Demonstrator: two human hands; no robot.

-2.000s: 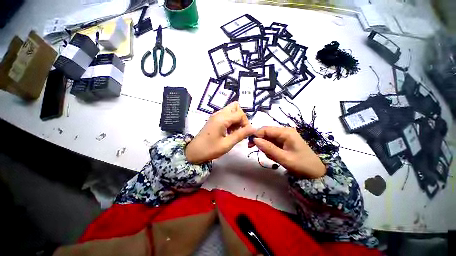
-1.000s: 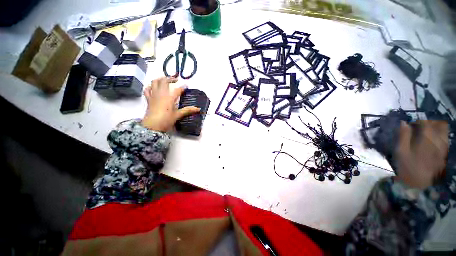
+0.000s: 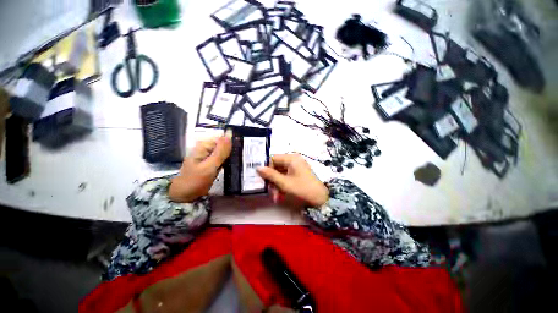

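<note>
My left hand (image 3: pixel 205 166) holds a black hang tag card (image 3: pixel 232 165) by its upper left edge, in front of my body. My right hand (image 3: pixel 290 176) holds a bordered card (image 3: pixel 254 164) with a white face and barcode-like print. The bordered card lies over the right part of the black card. My thumbs are on the cards and my other fingers are partly hidden. A stack of black cards (image 3: pixel 164 133) stands left of my hands. A heap of bordered cards (image 3: pixel 263 61) lies beyond them. A tangle of black strings (image 3: pixel 349 145) lies to the right.
Scissors (image 3: pixel 133 73), a green cup (image 3: pixel 158 13) and banded card stacks (image 3: pixel 64 110) are at the left. A spare string bundle (image 3: pixel 361 36) lies beyond the strings. Finished tags (image 3: pixel 453 110) spread at the right, with a dark round piece (image 3: pixel 427 174) nearer me.
My right hand has come back from the finished tags. Both hands now hold cards together at the centre; my left hand has left the black stack. The camera view has shifted.
</note>
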